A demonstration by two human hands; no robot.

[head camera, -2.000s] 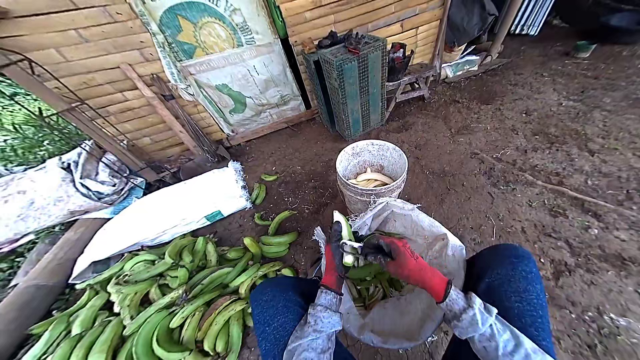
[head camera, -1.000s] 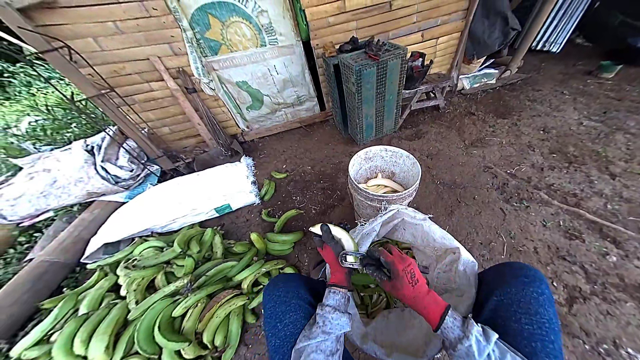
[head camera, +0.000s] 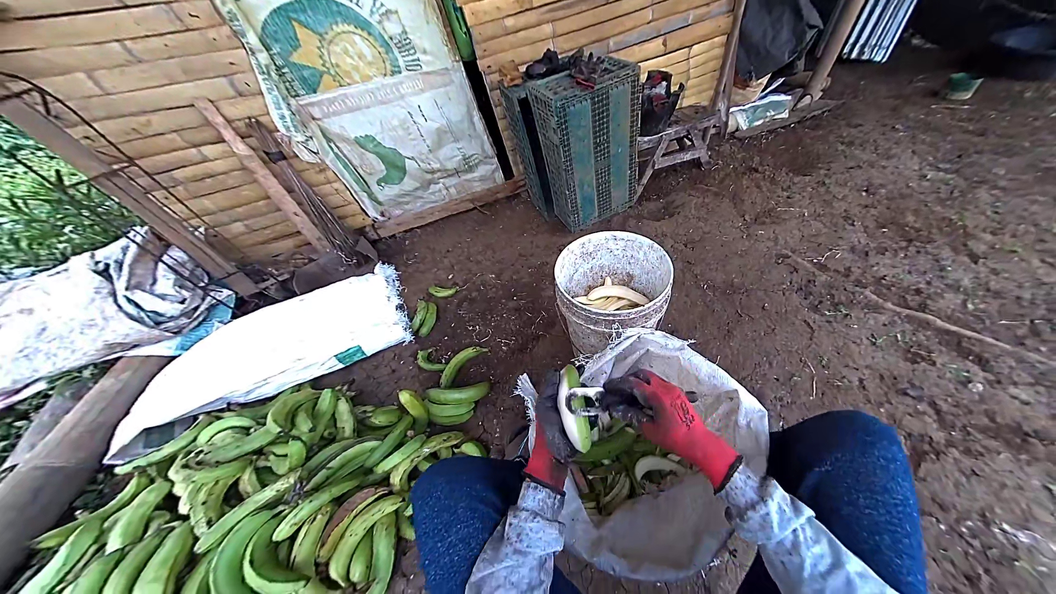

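Note:
My left hand [head camera: 551, 429], in a red and dark work glove, grips a partly peeled green plantain [head camera: 575, 408] held upright over the open sack. My right hand [head camera: 672, 412], gloved alike, holds a small metal peeler [head camera: 587, 399] against the plantain. Green skin remains along part of the fruit, and pale flesh shows beside it. Below both hands the woven sack [head camera: 701, 511] stands open between my knees with peels [head camera: 615, 487] inside. Just beyond it is a dirty white bucket [head camera: 615, 330] that holds peeled plantains [head camera: 612, 295].
A large heap of green plantains [head camera: 272, 495] lies on the ground at the left, with a few loose ones [head camera: 458, 396] near the bucket. Behind it lies a white sack [head camera: 272, 355]. Green plastic crates [head camera: 586, 140] stand by the bamboo wall [head camera: 148, 74].
The plantain in my left hand was tilted sideways one second ago and is now upright. My right hand keeps the peeler at the fruit throughout.

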